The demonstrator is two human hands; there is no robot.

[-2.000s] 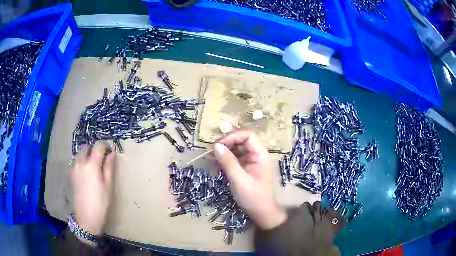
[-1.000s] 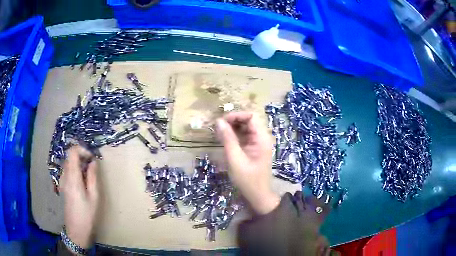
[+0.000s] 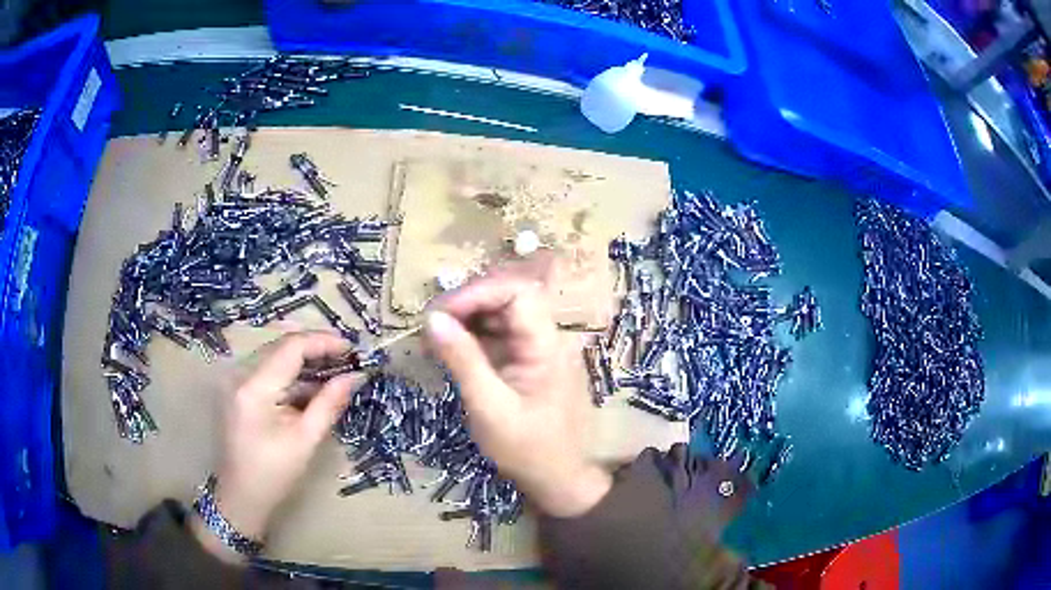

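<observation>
My left hand [image 3: 288, 403] is left of centre, its fingertips closed on a small dark metal part [image 3: 346, 364] whose end points right. My right hand [image 3: 501, 380] pinches a thin pale stick [image 3: 398, 338], its tip close to the part's end; whether they touch I cannot tell. A stained tan pad [image 3: 461, 207] with two whitish dabs [image 3: 527, 241] lies above my right hand. The left heap of parts [image 3: 231, 259] lies above my left hand. The middle heap [image 3: 398, 426] lies between and below my hands, partly hidden by the right one.
The right heap [image 3: 726, 311] crosses the edge of the cardboard sheet [image 3: 150, 496]. A far-right heap [image 3: 920, 334] and upper-left parts [image 3: 277, 87] lie on the green top. A white squeeze bottle [image 3: 614, 95] and a long pale rod [image 3: 467, 116] lie near the blue bins [image 3: 853, 104].
My left hand has moved right and up from the left heap with a part in its fingertips. My right hand has moved left and down from the pad, bringing the stick to the part.
</observation>
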